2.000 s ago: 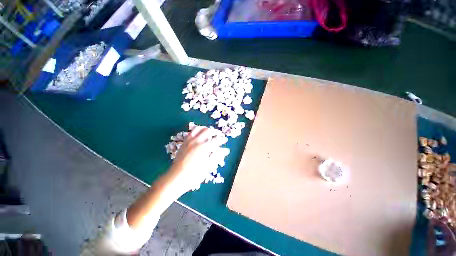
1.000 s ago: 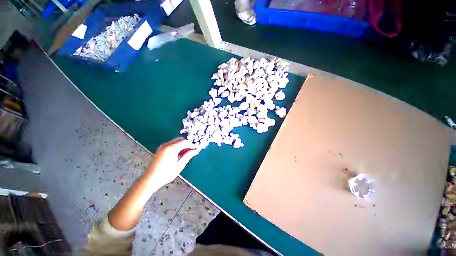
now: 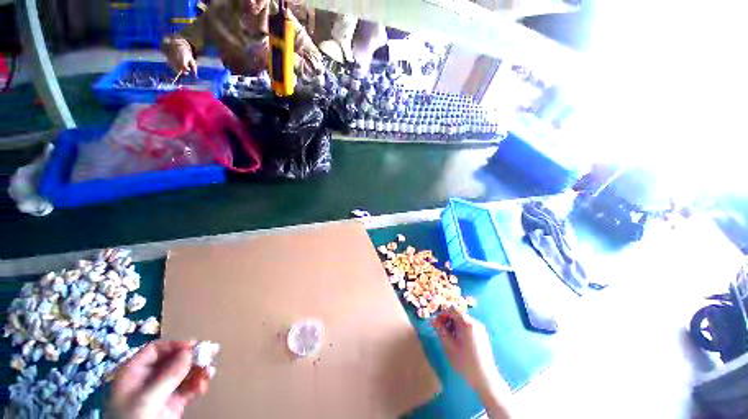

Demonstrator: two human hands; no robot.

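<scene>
My left hand (image 3: 160,380) is over the left edge of the tan cardboard sheet (image 3: 271,270) and holds a small whitish plastic housing (image 3: 205,353) at its fingertips. My right hand (image 3: 465,352) is at the near edge of the orange-brown pile (image 3: 422,281), fingers bent together; whether a piece is between them cannot be told. A clear round dish (image 3: 305,337) sits on the sheet with dark specks around it. A grey-white pile (image 3: 49,393) and a cream-white pile (image 3: 74,307) touch each other left of the sheet.
A bright blue basket (image 3: 474,237), a black phone (image 3: 535,301) and grey cloth (image 3: 554,245) lie right of the orange pile. Behind are a blue tray (image 3: 135,187) with bags, a black bag (image 3: 287,135), rows of cylindrical parts (image 3: 426,114) and a person (image 3: 238,37) across the bench.
The view has swung right. My left hand has moved from the grey-white pile to the sheet with a housing in its fingers. My right hand has come into view at the orange-brown pile.
</scene>
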